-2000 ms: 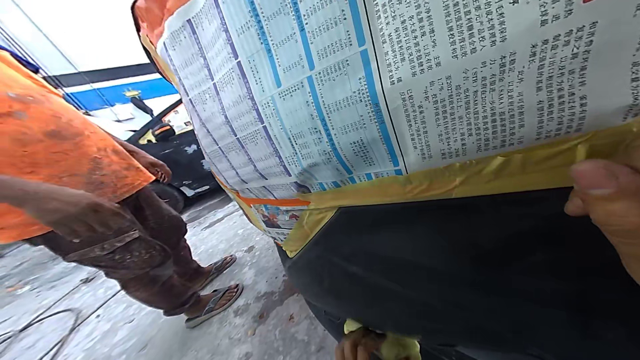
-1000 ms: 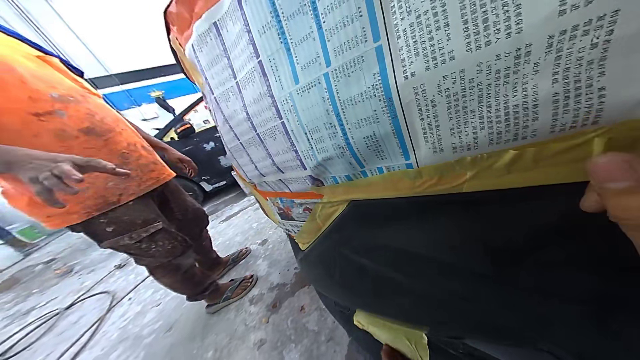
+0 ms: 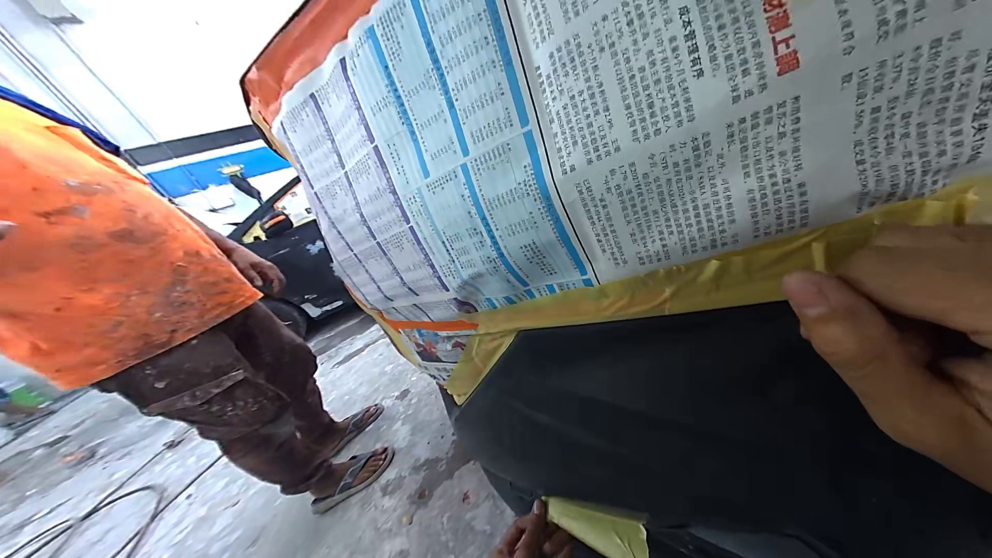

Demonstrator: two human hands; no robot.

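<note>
Newspaper sheets cover the upper part of a curved vehicle panel, edged below by a band of yellow masking tape. Under the band is the dark bare surface of the panel. My right hand is at the right, its thumb and bent index finger at the tape band beside a small raised tape tab; whether it pinches the tape is unclear. My left hand, partly cut off at the bottom edge, has its fingertips on the end of a separate yellow masking tape piece low on the dark part.
A person in a paint-stained orange shirt and sandals stands close at the left. A dark car is behind them. Hoses or cables lie on the concrete floor. An orange painted edge shows above the newspaper.
The other person's outstretched hand, seen earlier over the shirt, has moved mostly out of view. My left hand shows more at the tape piece than one second ago. My right hand remains by the tape band.
</note>
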